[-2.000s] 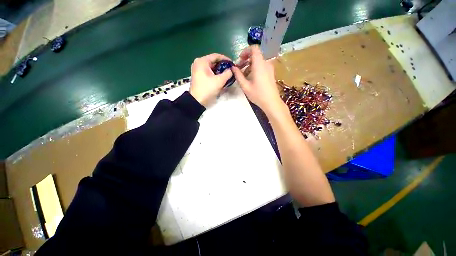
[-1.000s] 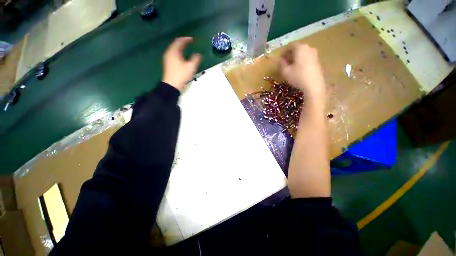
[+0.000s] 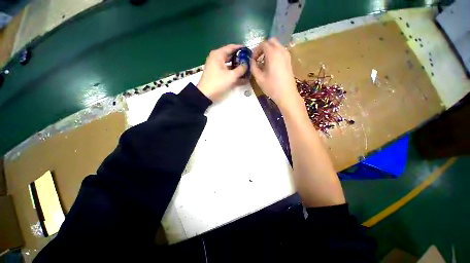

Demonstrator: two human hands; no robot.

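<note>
A dark-blue round unit (image 3: 242, 57) is held above the far end of the white work board (image 3: 227, 154). My left hand (image 3: 220, 72) grips it from the left with thumb and fingers. My right hand (image 3: 273, 67) is at its right side, fingertips pinched close to the unit; whether they hold a small wired component is too small to tell. A tangled red-black pile of components (image 3: 324, 105) lies right of my right forearm, which partly hides it.
A green conveyor belt (image 3: 154, 46) runs beyond the bench, with a pale metal upright (image 3: 286, 23) ahead. Small black bits (image 3: 165, 82) line the bench edge. A pale scrap (image 3: 374, 76) lies on the cardboard. A blue bin (image 3: 384, 162) is below right; a yellow-and-black pad (image 3: 47, 203) is at left.
One second ago my hands were apart, the left near the belt and the right by the pile. Now they are together, with a blue unit in my left hand.
</note>
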